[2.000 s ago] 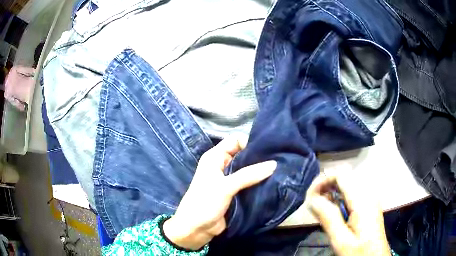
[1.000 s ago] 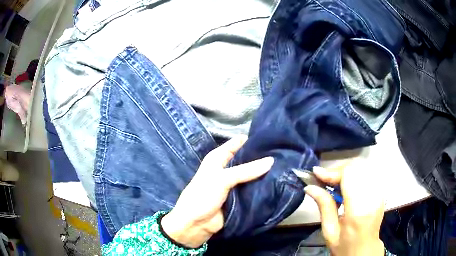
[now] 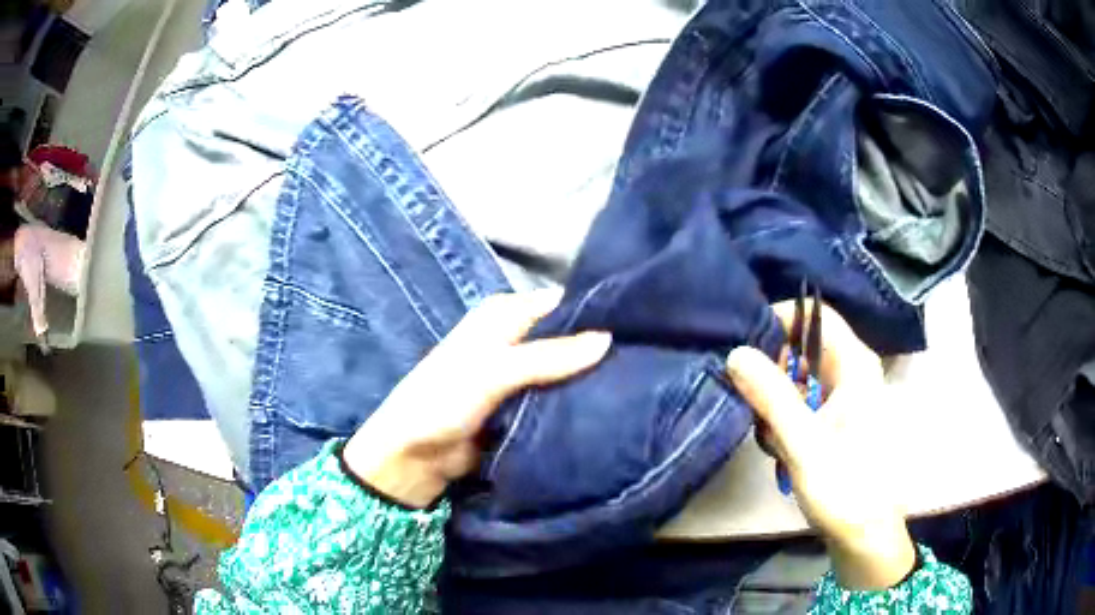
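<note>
A dark blue denim vest (image 3: 600, 439) with a pale grey-blue inside lies spread before me. My left hand (image 3: 480, 390) grips a fold of its dark outer side near the front, thumb on top. My right hand (image 3: 823, 421) holds thread snips (image 3: 807, 351) with a blue handle part, blades pointing up and away. Its thumb and fingers also touch the right edge of the fold; how firmly is hard to tell. A round armhole (image 3: 919, 198) with pale inside shows at the upper right.
Black denim garments (image 3: 1045, 276) lie at the right. The white table edge (image 3: 769, 511) shows under the vest. More dark denim hangs below it. At the far left are a pale trough (image 3: 114, 180), a person's arm (image 3: 46, 270) and a grey floor with yellow marking.
The held fold has turned and spread toward me and left. My left hand has moved left and up. The snips, earlier at the fold's edge, now point upward. The person's arm at far left has moved.
</note>
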